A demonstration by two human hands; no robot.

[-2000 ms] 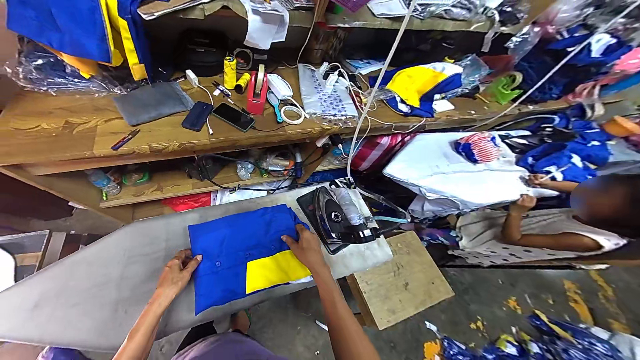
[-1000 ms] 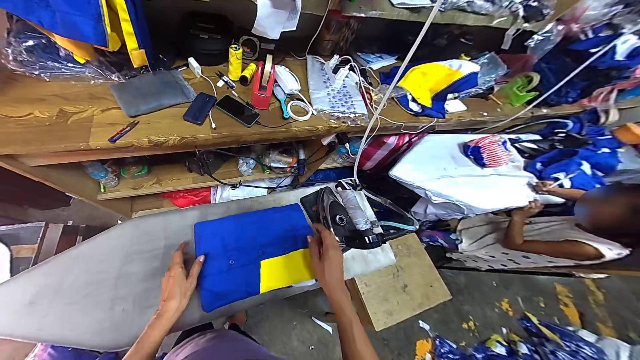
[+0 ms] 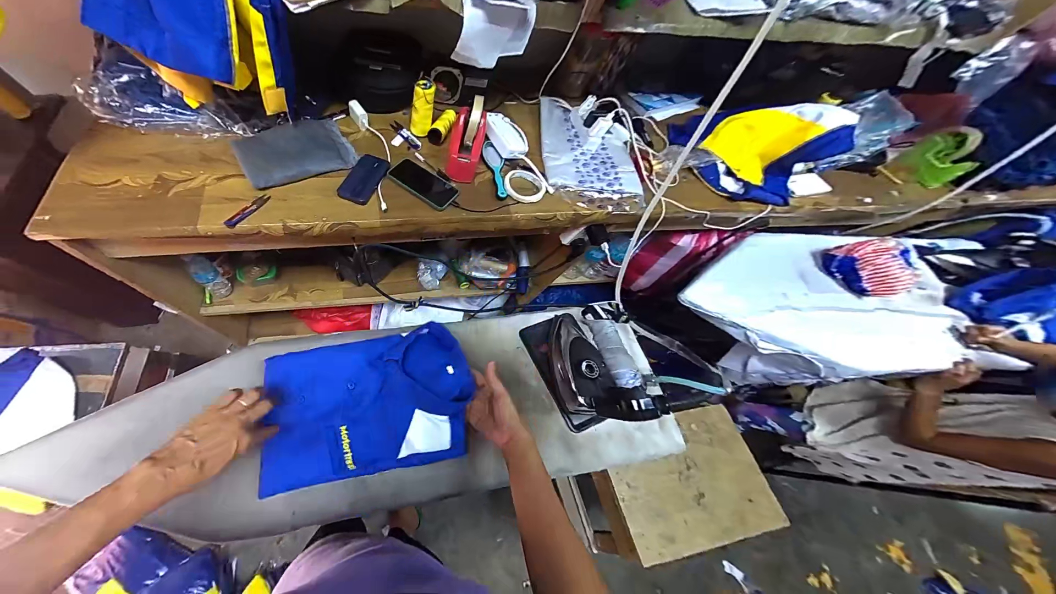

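Observation:
A folded blue collared shirt (image 3: 363, 404) with a white patch and yellow lettering lies front up on the grey padded ironing board (image 3: 190, 412). My left hand (image 3: 210, 433), somewhat blurred, is at the shirt's left edge with its fingers spread; whether it touches the cloth I cannot tell. At the right edge, beside the collar, my right hand (image 3: 495, 404) is apart-fingered and grips nothing. A steam iron (image 3: 590, 367) rests on a dark plate to the right of that hand, its hose and cord rising behind it.
Behind the board stands a wooden table (image 3: 148, 190) with a phone (image 3: 422, 183), a red tape dispenser (image 3: 468, 140) and thread spools. A wooden box top (image 3: 693, 487) is below the iron. At right, a person's hands (image 3: 957, 375) are by another, white-covered board (image 3: 792, 305).
The folded shirt has been turned over: its plain blue and yellow side showed before, and now the collar, white patch and lettering face up. My hands are off its surface, at its two sides.

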